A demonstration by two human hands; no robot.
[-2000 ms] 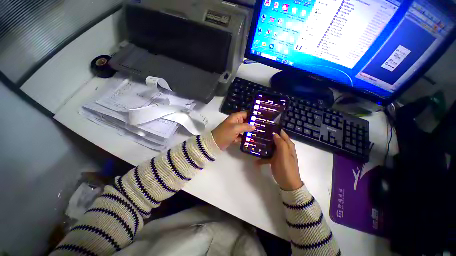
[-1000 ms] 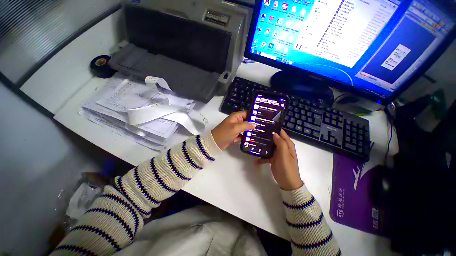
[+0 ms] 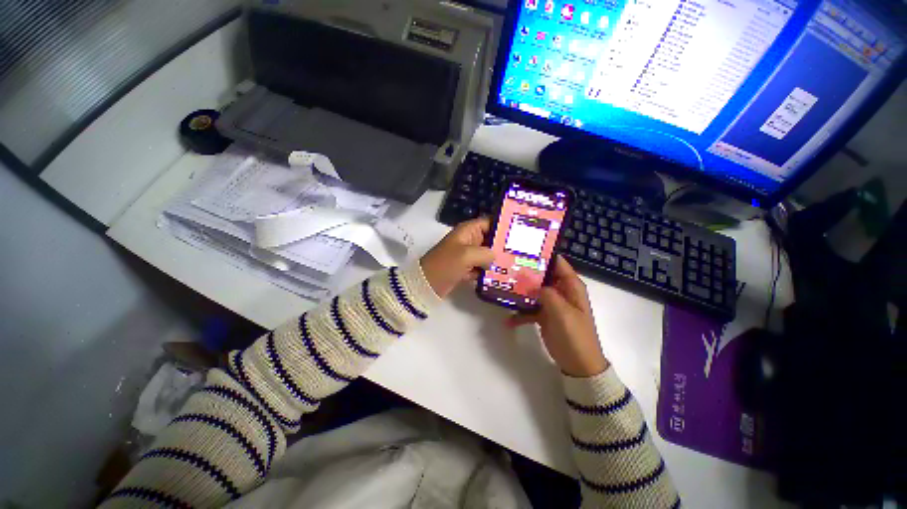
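A black smartphone is held upright in both hands over the front edge of the keyboard. Its screen is lit, reddish with a white box in the middle. My left hand grips the phone's left edge, thumb beside the screen. My right hand holds the lower right edge, with its fingers partly hidden behind the phone. Both hands are bare, below striped knit sleeves.
A black keyboard lies below the lit monitor. A purple mouse pad is at right, beside a large dark heap. At left are stacked papers, a curled white strip, a grey printer and a black roll.
The phone screen has changed from a dark list to a reddish page with a white box. The phone and both thumbs have shifted slightly.
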